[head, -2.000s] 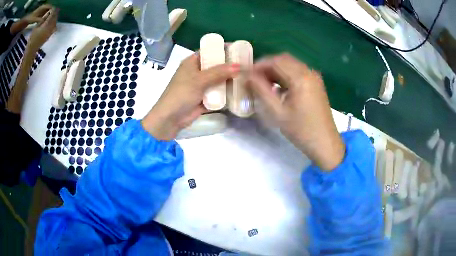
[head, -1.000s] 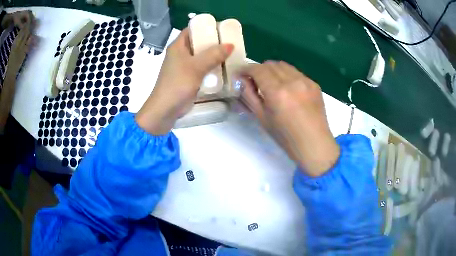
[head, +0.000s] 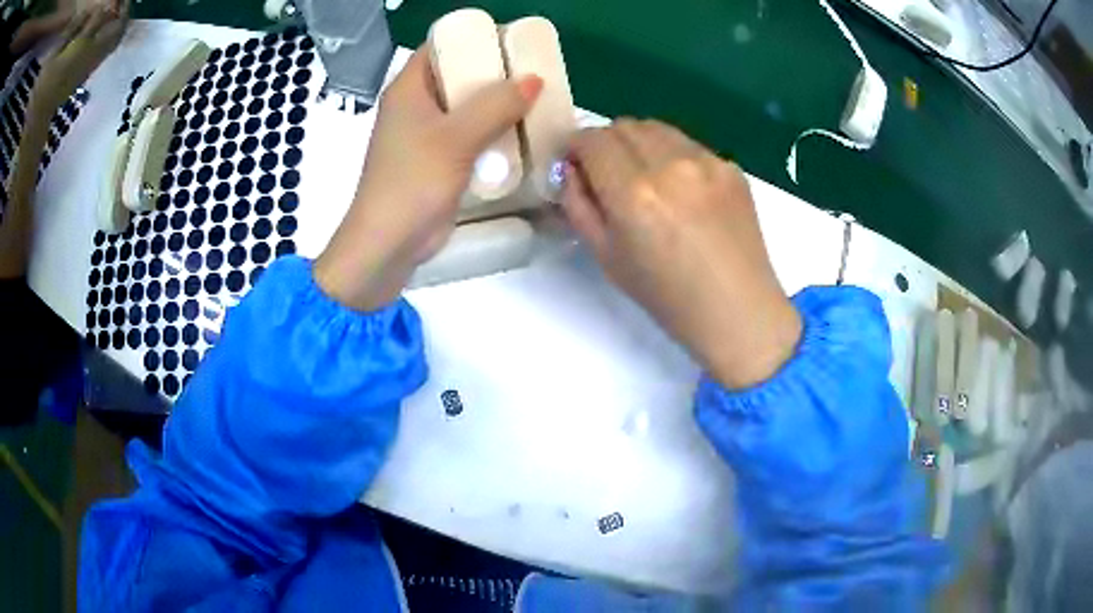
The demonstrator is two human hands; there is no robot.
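Observation:
My left hand holds two cream device housings side by side, the left one and the right one, its thumb across them. A round white spot shows at the lower end of the left housing, and a small dark shiny patch at the lower end of the right one. My right hand has its fingertips bunched at that patch; whether they pinch a small piece cannot be told. Another cream housing lies on the white table just below my left hand.
Black round pads in rows and several housings are at left. A metal post, green belt and corded housing lie beyond. Small dark tabs are on the tabletop; a tray of housings is right. Another person's hands are upper left.
My left hand and the two housings have moved up and left in view. My right fingertips have come from a blurred position beside the right housing to its lower end.

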